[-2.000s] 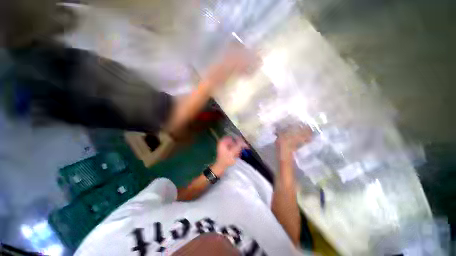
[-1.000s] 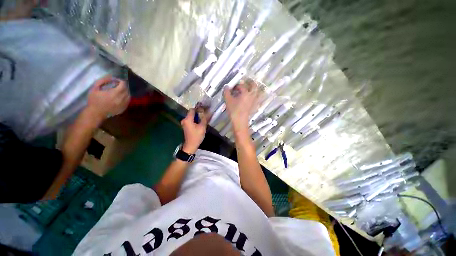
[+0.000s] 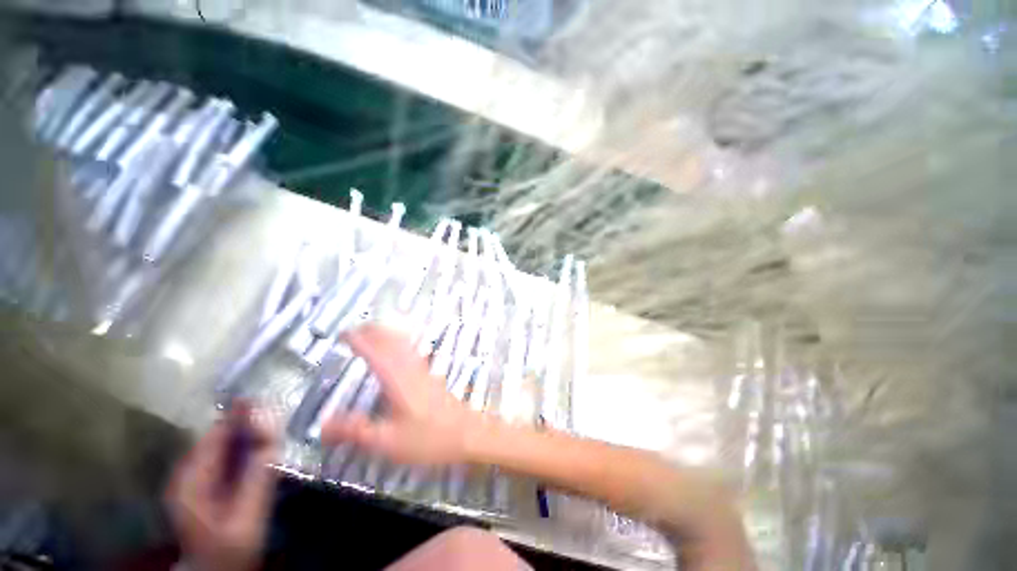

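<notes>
White tapered tubes (image 3: 463, 312) lie side by side in rows across the pale bench. My right hand (image 3: 402, 413) reaches over them from the right, thumb and fingers apart, with no tube clearly gripped. The fingertips are close to tubes at the left of this group; whether they touch cannot be told. My left hand (image 3: 223, 491) is at the bench's near edge, lower left, blurred, closed around a dark blue object (image 3: 238, 446), probably a tool handle. Its other end is hidden or blurred.
Another batch of tubes (image 3: 156, 156) lies at the upper left, and blurred ones (image 3: 781, 424) lie at the right. A narrow blue handle (image 3: 543, 500) lies near the bench's front edge. Green floor (image 3: 368, 123) shows beyond the bench. Pale hair-like streaks blur the upper right.
The view has turned, so the tubes now run nearly upright in the picture. My right hand's fingers are spread wider over the tubes. The other person is out of view.
</notes>
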